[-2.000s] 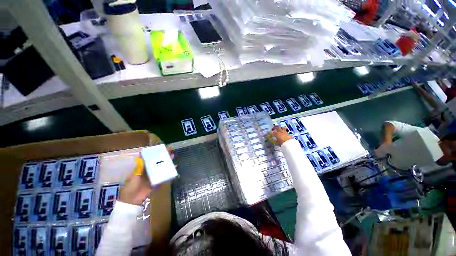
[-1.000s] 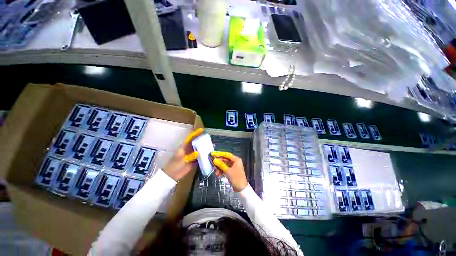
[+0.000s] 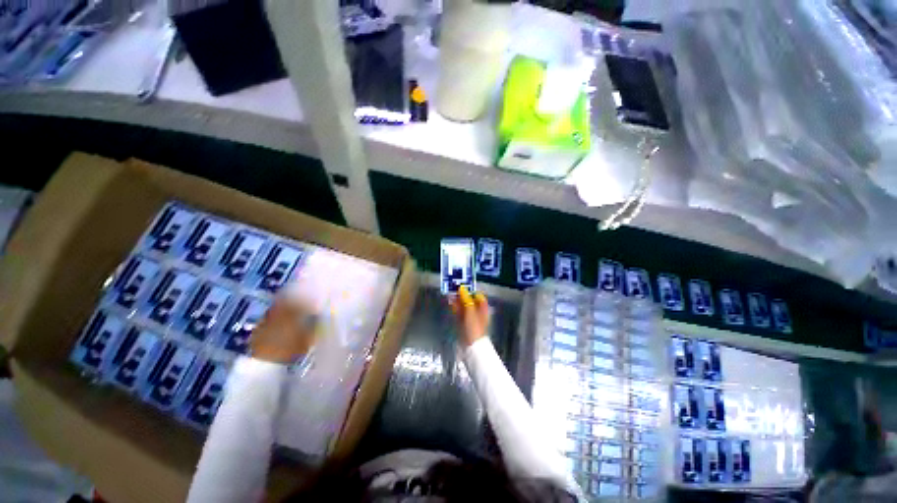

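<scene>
My right hand (image 3: 472, 316), with yellow finger cots, grips the lower end of a phone-sized unit (image 3: 457, 263) at the belt's near edge, its blue-edged detailed face showing. My left hand (image 3: 283, 332) is blurred, low over the blister tray (image 3: 339, 324) in the brown carton (image 3: 395, 316). It covers part of the tray; I cannot tell whether it holds anything. Rows of blue-edged units (image 3: 169, 295) fill the tray's left part; its right part is whitish, without units.
Spaced units (image 3: 671, 292) lie on the dark green belt. Dark ribbed trays (image 3: 418, 393), a filled clear tray stack (image 3: 600, 393) and a white sheet with units (image 3: 757, 403) line the near side. Above, a shelf (image 3: 236, 116) holds a green tissue pack (image 3: 544, 118), tumbler and smartphone; its post (image 3: 325, 118) stands behind the carton.
My hands, together on a unit a second ago, have parted: left into the carton, right forward to the belt edge with a unit. The view has shifted.
</scene>
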